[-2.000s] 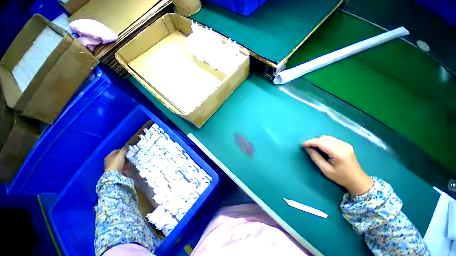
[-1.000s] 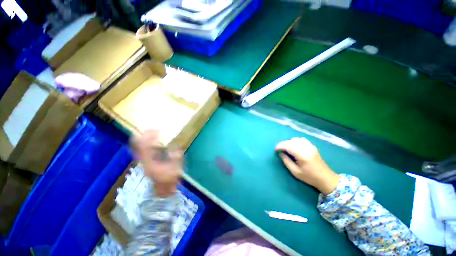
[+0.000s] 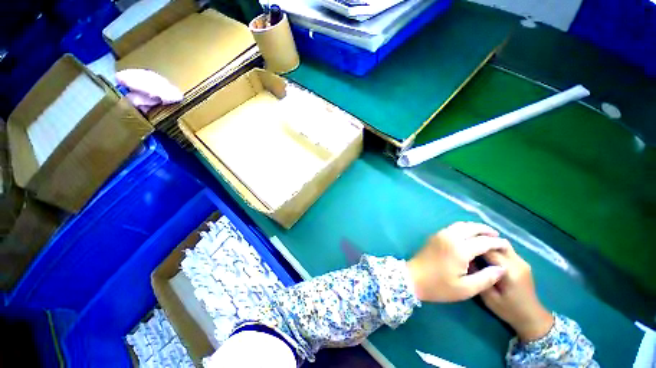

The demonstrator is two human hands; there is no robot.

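Observation:
My left hand (image 3: 452,264) reaches across the green-matted bench (image 3: 388,198) and meets my right hand (image 3: 519,293). The fingers of both hands touch and overlap. A small dark spot shows between them; whether a part is held there is hidden. An open carton (image 3: 291,205) stands on the bench at upper left of my hands, with white parts heaped along its far side. The blue tote (image 3: 93,305) at lower left holds cartons of white parts (image 3: 226,262) in rows.
A white guide bar (image 3: 496,128) slants over the green belt (image 3: 532,172). A white slim strip (image 3: 435,358) lies near the bench edge. A cardboard tube holder (image 3: 275,44), blue document tray (image 3: 360,59) and brown cartons (image 3: 108,162) stand at the back and left.
My left hand has come up out of the tote, over the bench edge and across to my right hand. My right hand stays over the bench. The camera view has shifted.

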